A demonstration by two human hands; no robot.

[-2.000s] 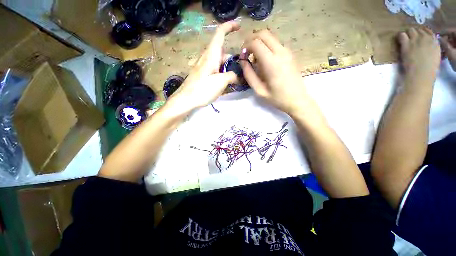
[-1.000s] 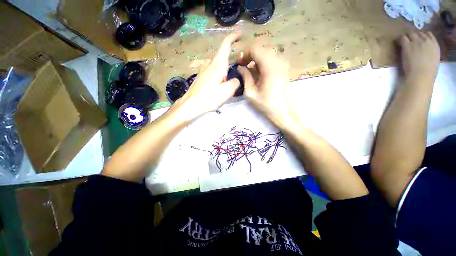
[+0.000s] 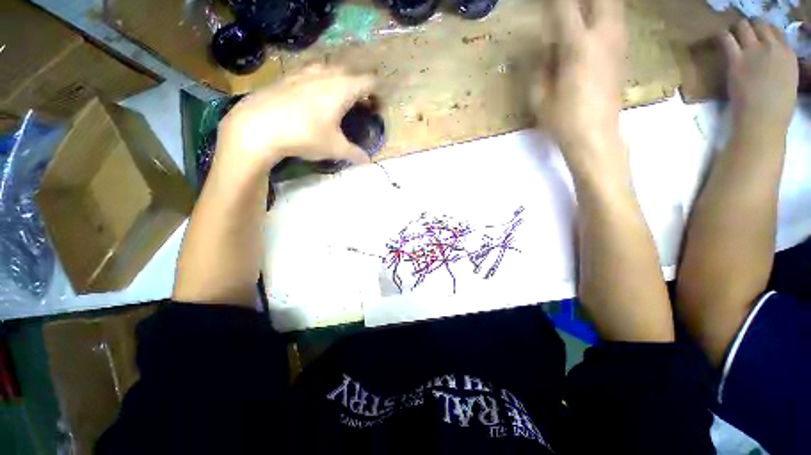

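My left hand [image 3: 298, 115] is blurred at the left of the brown board, its thumb and fingers spread around a glossy black round housing [image 3: 365, 129]. Whether it grips the housing or only reaches around it cannot be told. My right hand [image 3: 582, 75] is blurred and stretched out over the board towards the top edge. Its fingertips are unclear, and no held thing can be made out. A tangled pile of thin red and dark wires [image 3: 431, 247] lies on the white sheet [image 3: 311, 280]. A single dark wire [image 3: 388, 175] lies near my left thumb.
Black housings [image 3: 276, 22] are heaped at the upper left, with others partly hidden under my left hand. An open carton [image 3: 111, 200] and clear plastic bag [image 3: 27, 222] are at the left. Another person's hand [image 3: 760, 67] rests at the right near white parts [image 3: 774, 13].
My hands have moved apart from around a black housing. My left hand has gone left, and my right hand has gone right and away from me. The view has shifted slightly.
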